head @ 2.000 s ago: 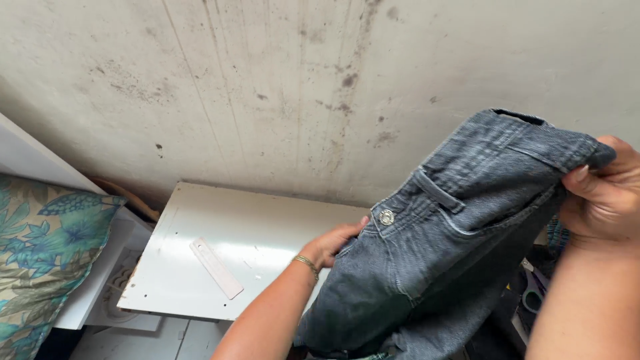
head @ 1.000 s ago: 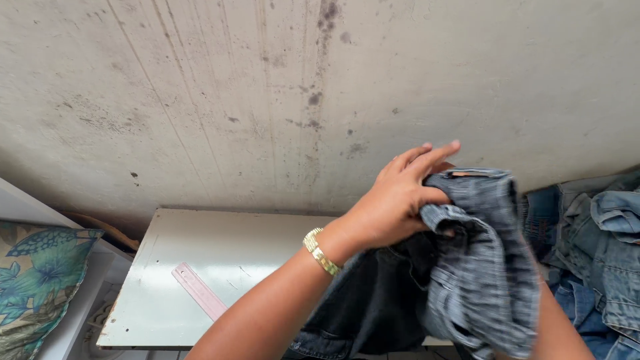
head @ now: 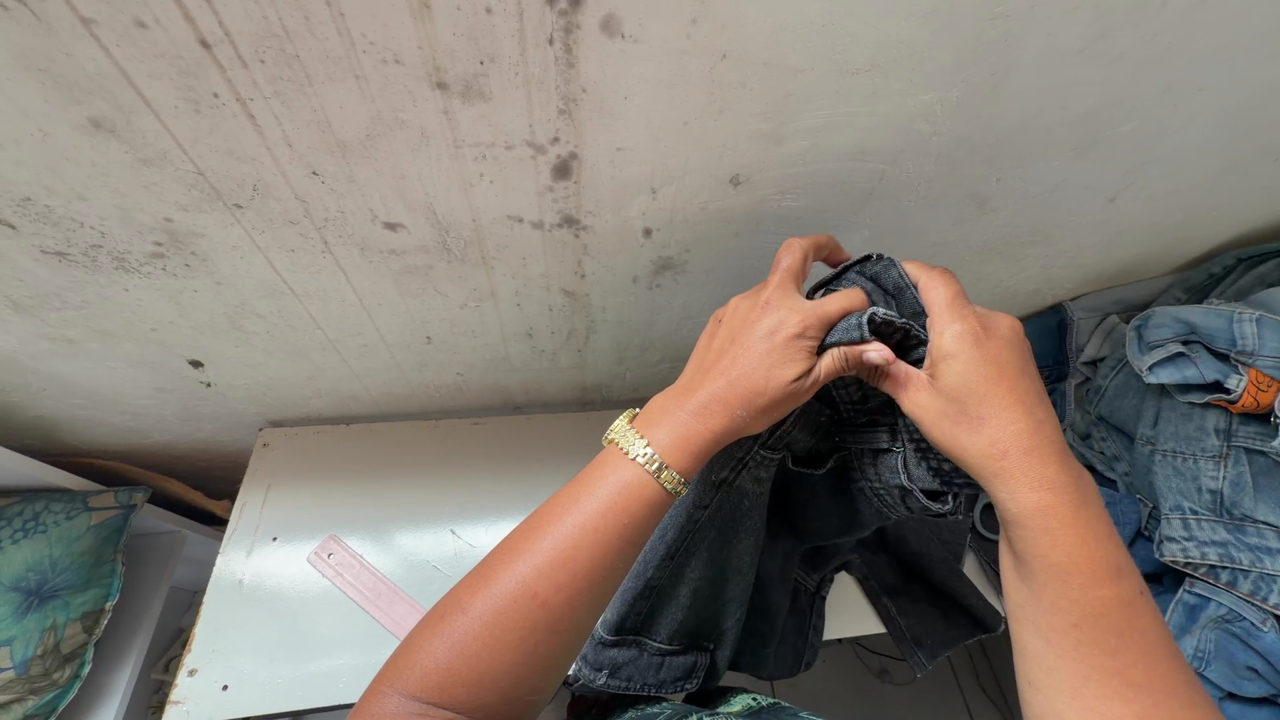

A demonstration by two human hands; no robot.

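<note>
A dark grey denim garment hangs from both hands, its legs reaching past the front edge of the white table. My left hand, with a gold-coloured watch or bracelet at the wrist, grips the bunched waistband from the left. My right hand pinches the same folded part from the right, the thumbs close together. The inner side of the waistband shows between the fingers. Part of the garment is hidden behind my hands and right forearm.
A pink ruler lies on the white table, against a stained wall. Blue jeans are piled at the right, one with an orange patch. A floral cushion sits at the far left. Loose cables show on the floor.
The dark denim was held spread between both hands with its front button showing; now it hangs bunched, and my hands have come together at the waistband.
</note>
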